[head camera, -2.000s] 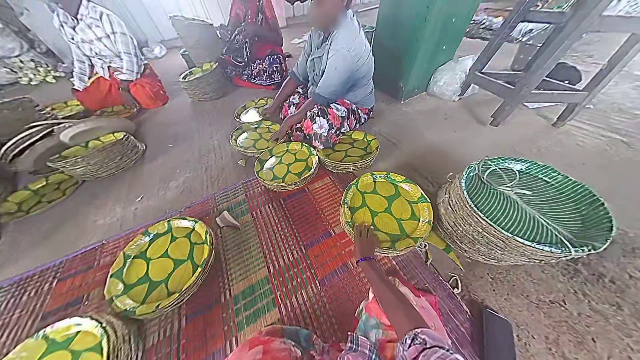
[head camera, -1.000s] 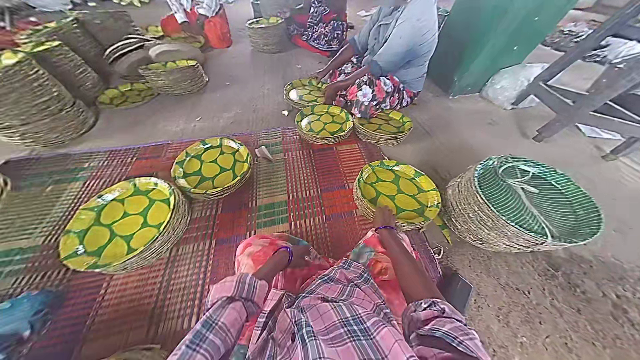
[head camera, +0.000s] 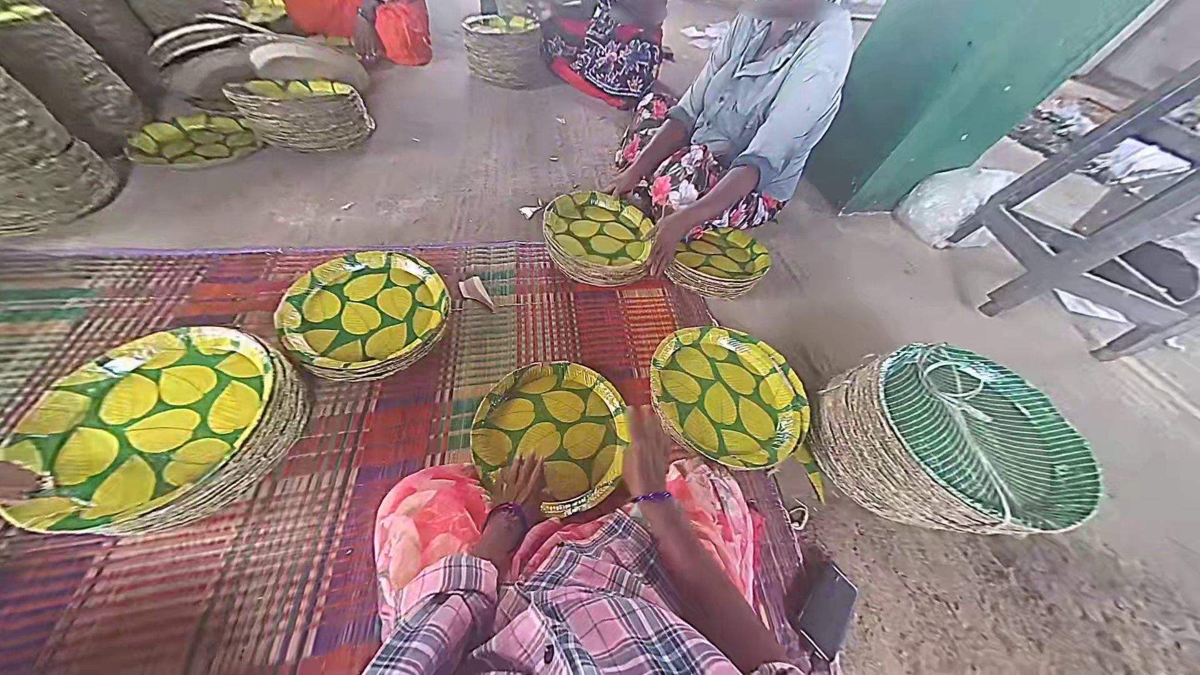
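A round plate with a yellow leaf print on green (head camera: 553, 422) is at my lap, tilted slightly toward me. My left hand (head camera: 518, 487) lies on its lower left rim, fingers spread; whether it grips the rim is unclear. Blurred, my right hand (head camera: 647, 455) is at the plate's right edge, and its hold cannot be made out. Just right of that hand sits a stack of the same leaf-print plates (head camera: 727, 398). To the left on the woven mat (head camera: 403, 422) stand a smaller stack of these plates (head camera: 364, 309) and a larger, taller one (head camera: 159, 417).
Right of me a tied stack of green striped plates (head camera: 989, 436) leans on its side. A dark phone (head camera: 827, 609) lies by my right knee. Ahead, a person (head camera: 769, 103) sits handling two plate stacks (head camera: 600, 234). Someone's fingertips (head camera: 17, 480) touch the far-left stack. A wooden stand (head camera: 1078, 216) is at right.
A leaf-print plate is now at my lap, where none was a second ago. My right hand has moved left from the right-hand stack, and my left hand has come forward onto the plate.
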